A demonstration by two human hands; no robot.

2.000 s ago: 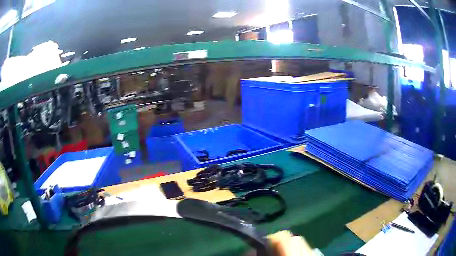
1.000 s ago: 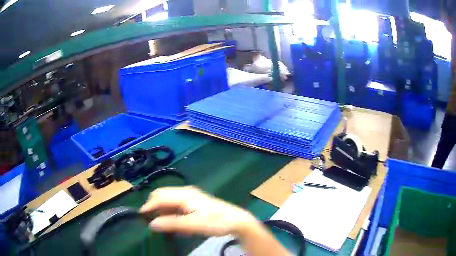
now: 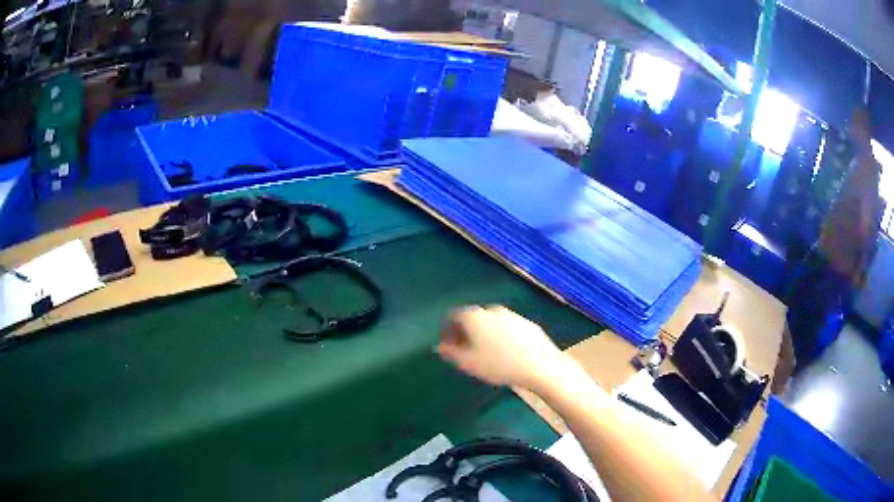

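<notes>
My right hand (image 3: 498, 345) is over the green bench surface (image 3: 294, 412), its forearm coming in from the lower right. Its fingers are curled and slightly blurred, with nothing visible in them. My left hand is not in view. Black headbands (image 3: 510, 449) lie nested on a white sheet (image 3: 397, 478) at the bottom edge, partly cut off and partly behind my forearm. Another single black headband (image 3: 376, 294) lies on the green surface, left of my hand, its open side facing left.
A headband pile (image 3: 260, 225), smartphone (image 3: 112, 254) and papers (image 3: 54, 279) are at left. Blue corrugated sheets (image 3: 559, 221) are stacked ahead. A tape dispenser (image 3: 701, 348), pen (image 3: 647, 409) and record sheet (image 3: 711, 459) are at right. Blue bins (image 3: 338, 93) stand behind; a person (image 3: 851, 211) is far right.
The headband seen at my right hand a second ago is no longer there. My right hand is now empty, and more headband arches show on the white sheet. The view has shifted.
</notes>
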